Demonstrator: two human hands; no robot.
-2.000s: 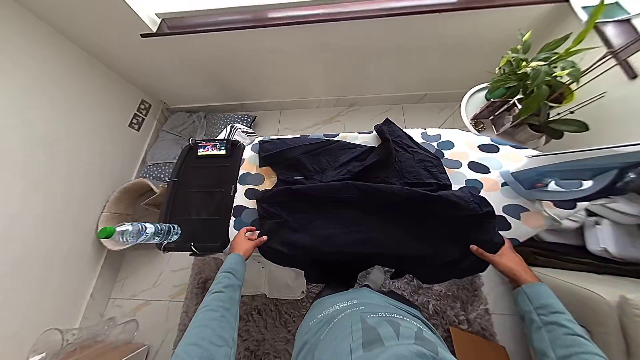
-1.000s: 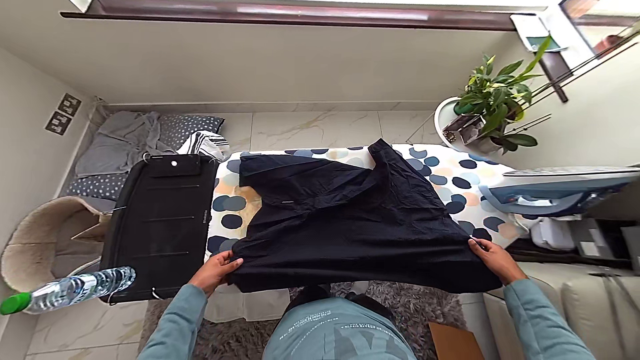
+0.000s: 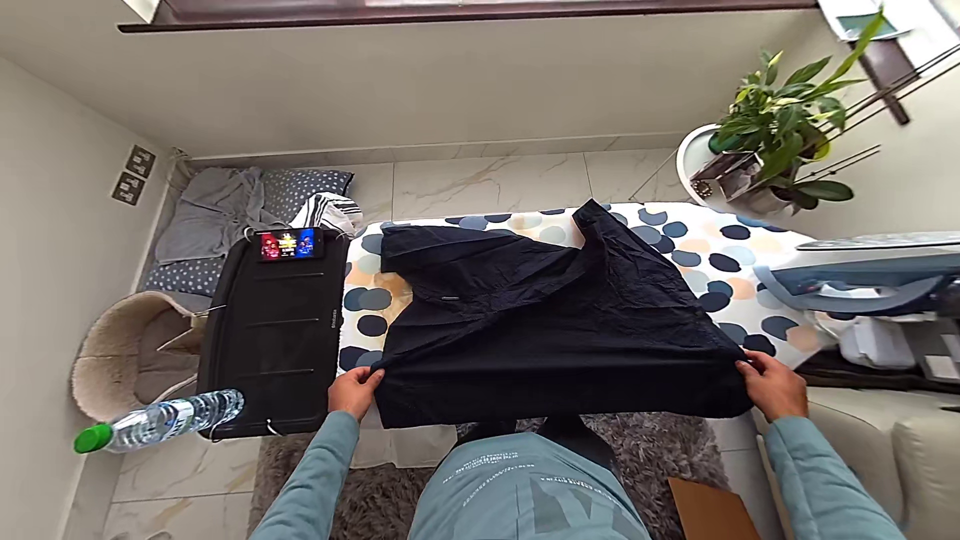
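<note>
A dark navy garment (image 3: 555, 345) lies spread over an ironing board (image 3: 720, 262) with a spotted cover, its near part hanging over the front edge. Creases and folds run across its far side, and a narrow part points away from me. My left hand (image 3: 354, 391) pinches the near left corner between thumb and fingers. At the near right corner, my right hand (image 3: 775, 385) grips the cloth the same way. A blue and white steam iron (image 3: 870, 277) rests at the board's right end.
On the black iron-rest tray (image 3: 277, 337) at left lie a phone (image 3: 289, 244) and a plastic water bottle (image 3: 165, 421) with a green cap. Grey cloth (image 3: 214, 206) and a spotted cushion lie beyond. A potted plant (image 3: 787, 127) stands back right, a sofa (image 3: 862, 450) near right.
The garment's near part has gone from a bulging, curved edge to a straighter one between my hands. Both hands keep their hold at its near corners.
</note>
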